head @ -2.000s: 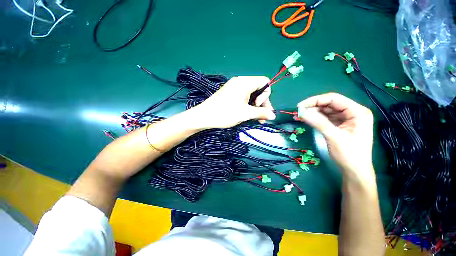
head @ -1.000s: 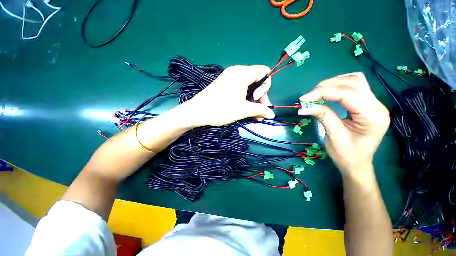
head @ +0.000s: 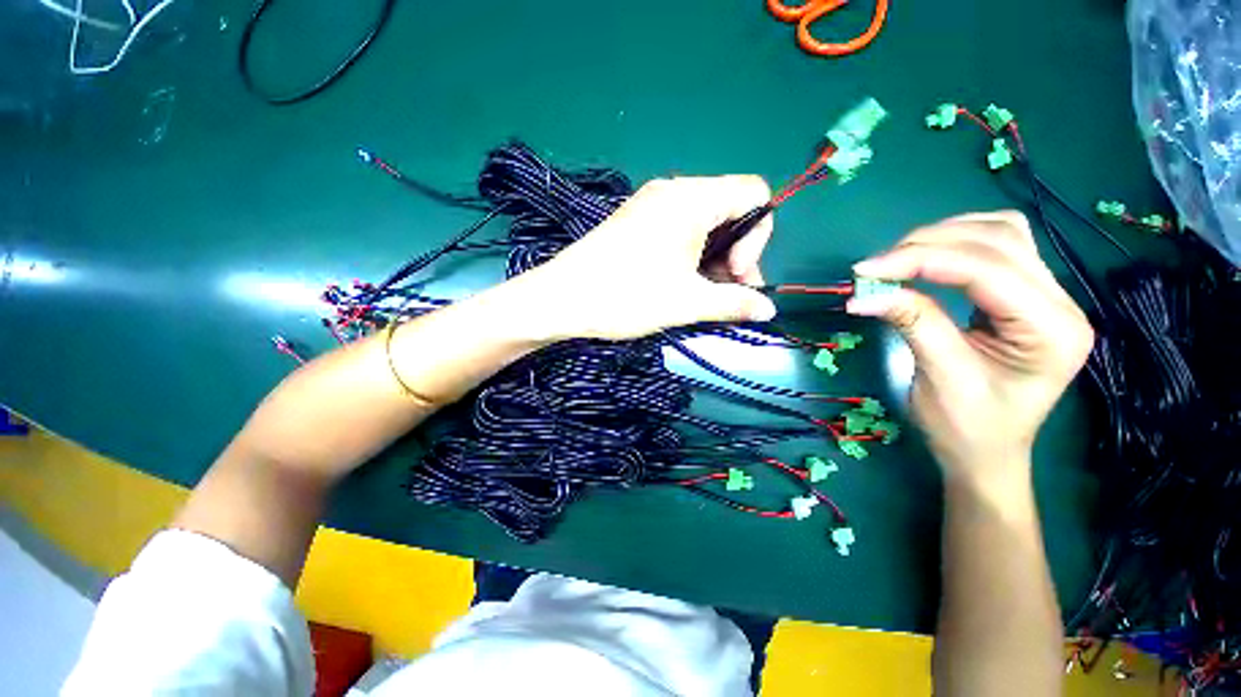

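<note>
My left hand [head: 681, 259] is shut on the leads of several cable assemblies near their plug end. Green plug connectors [head: 852, 142] on red and black leads stick out up and right of it. My right hand [head: 987, 327] pinches another green plug connector [head: 874, 289] between thumb and fingertips; its red lead runs taut to my left hand. A harness bunch [head: 544, 422] of folded black striped cables lies under my left hand and forearm, partly hidden. Its green plugs [head: 855, 425] lie to the right, its terminated lead ends [head: 351, 306] to the left.
A black harness pile [head: 1170, 395] lies at the right, with loose green plugs [head: 999, 120] above it. A clear plastic bag [head: 1198, 123] is at the top right. Orange scissors handles [head: 833, 44], a black power cord [head: 316, 95] and a white cord [head: 102, 66] lie at the far side.
The right hand has turned slightly around the pinched plug, which now shows between its fingertips. The held plugs have shifted a little. The camera view has also moved slightly.
</note>
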